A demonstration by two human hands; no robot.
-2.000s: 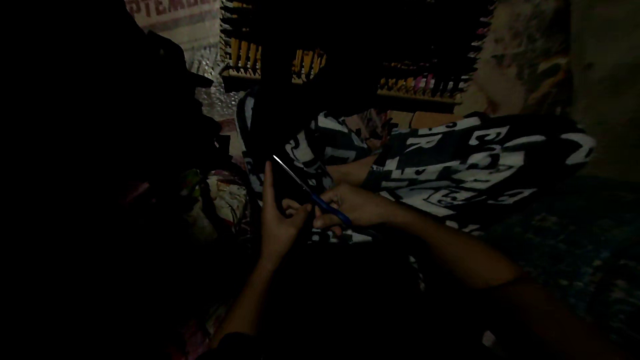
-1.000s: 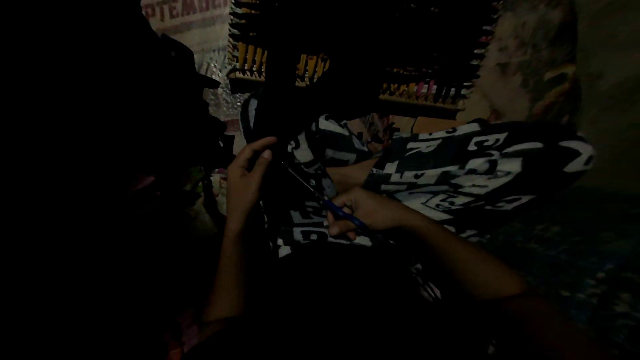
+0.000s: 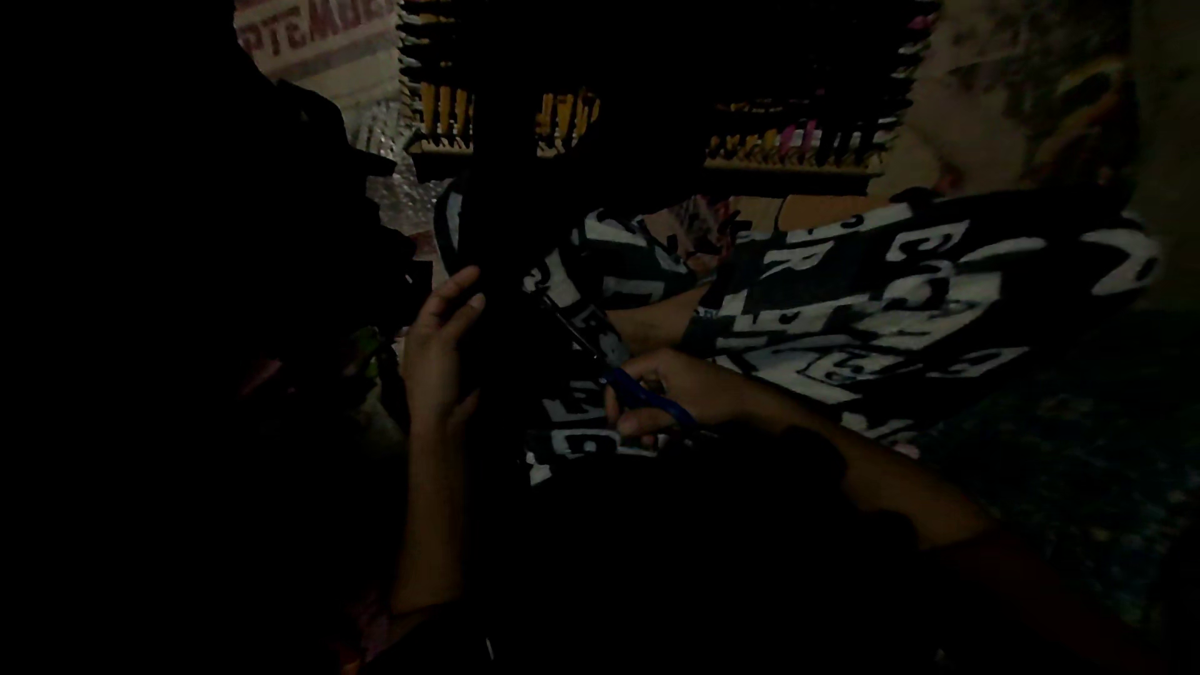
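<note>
The view is very dark. My right hand (image 3: 689, 394) grips blue-handled scissors (image 3: 645, 392) over my lap, with the blades pointing up and left. To the left, my left hand (image 3: 442, 347) is raised, its fingers bent against a very dark strip of what looks like black material (image 3: 502, 375). Whether its fingertips pinch that material is too dark to tell. Below and between the hands lie trousers with a black-and-white letter print (image 3: 844, 309).
A frame with rows of pegs or looped cords (image 3: 797, 173) and yellow and pink strands stands beyond my legs. A printed sheet (image 3: 319, 37) bearing writing lies at upper left. A dark patterned cloth (image 3: 1078, 450) is at right.
Two seconds ago my hands were close together at the scissors; my left hand has since moved away to the left. The scissors remain in my right hand.
</note>
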